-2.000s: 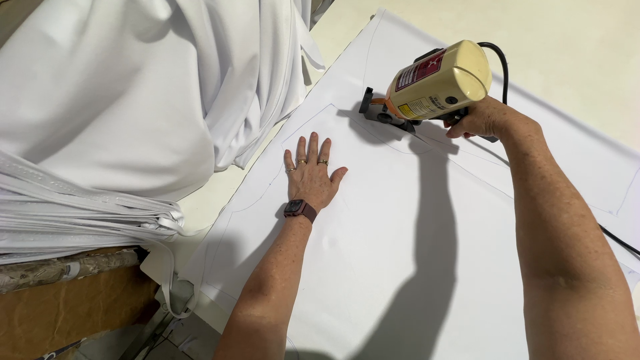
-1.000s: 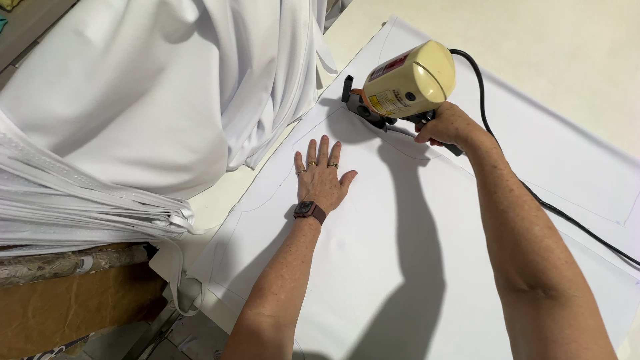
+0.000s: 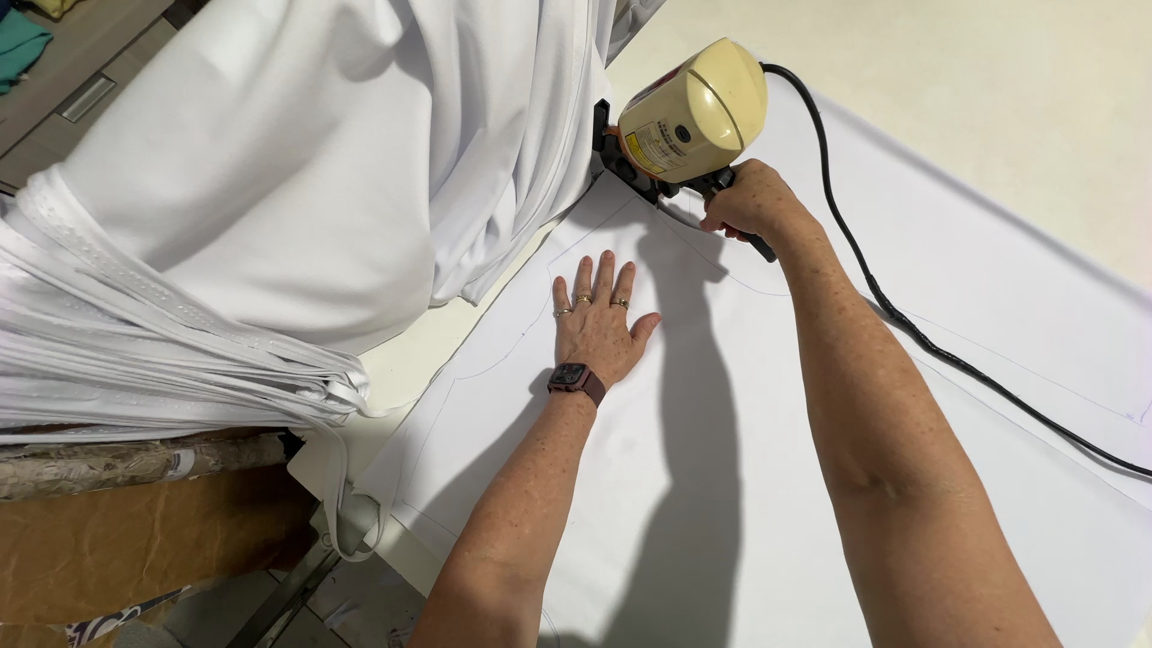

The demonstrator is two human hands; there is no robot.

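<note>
My right hand point(image 3: 756, 202) grips the dark handle of an electric rotary fabric cutter point(image 3: 693, 112) with a cream motor housing. The cutter's base and blade guard sit at the left edge of white layered fabric point(image 3: 810, 504), which bears thin drawn pattern lines. Its blade is hidden from view. My left hand point(image 3: 598, 319), with rings and a watch point(image 3: 576, 380) at the wrist, lies flat on the fabric with its fingers spread, below and left of the cutter.
A heap of white fabric point(image 3: 270, 162) lies along the left, close to the cutter. A black cord point(image 3: 864, 261) runs from the cutter across the fabric to the right. A cream table point(image 3: 990, 81) extends behind; brown paper point(image 3: 135, 540) is at lower left.
The cutter in my right hand has moved left along the fabric's far part to its left edge. My left hand stays flat on the fabric. The view has shifted somewhat.
</note>
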